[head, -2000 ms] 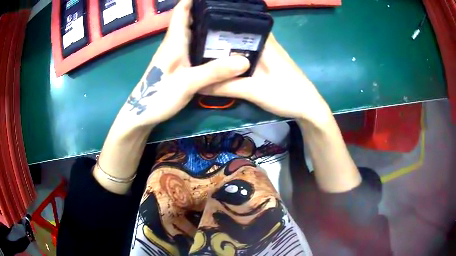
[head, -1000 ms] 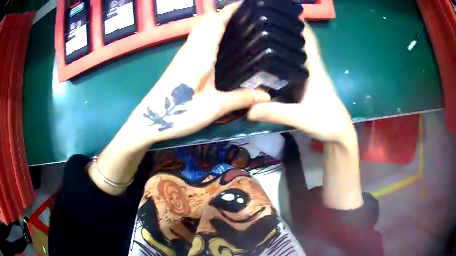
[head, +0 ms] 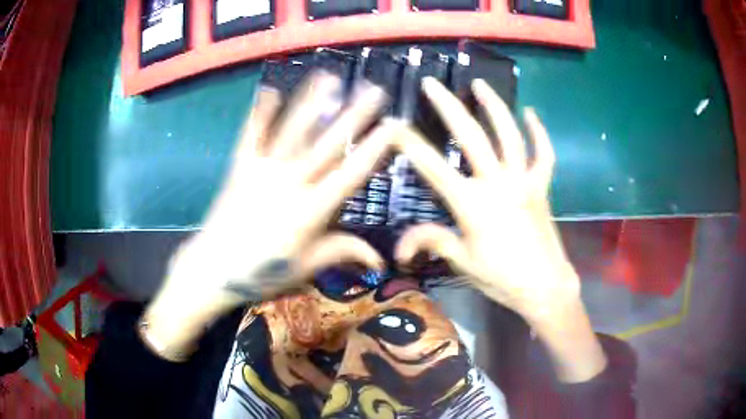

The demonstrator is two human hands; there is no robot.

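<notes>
Several black keypad phones (head: 378,192) lie side by side on the green bench, near its front edge, with small keys showing between my hands. My left hand (head: 286,184) is spread over the left part of the row and is blurred. My right hand (head: 491,192) is spread over the right part. Both hands have their fingers apart and hold nothing; whether they touch the phones is hard to tell. My palms and fingers hide much of the row.
A red phone tray (head: 360,37) with phones in its pockets lies beyond the row, cut off by the top edge. Red tray piles stand at the left (head: 26,180) and right (head: 728,74). A red stool (head: 650,255) is below the bench. A cartoon-print garment (head: 352,352) covers my lap.
The black stack that both hands held is now a row of phones on the bench, keys showing. My hands have let go and spread open over them. The tray appears shifted slightly right in view.
</notes>
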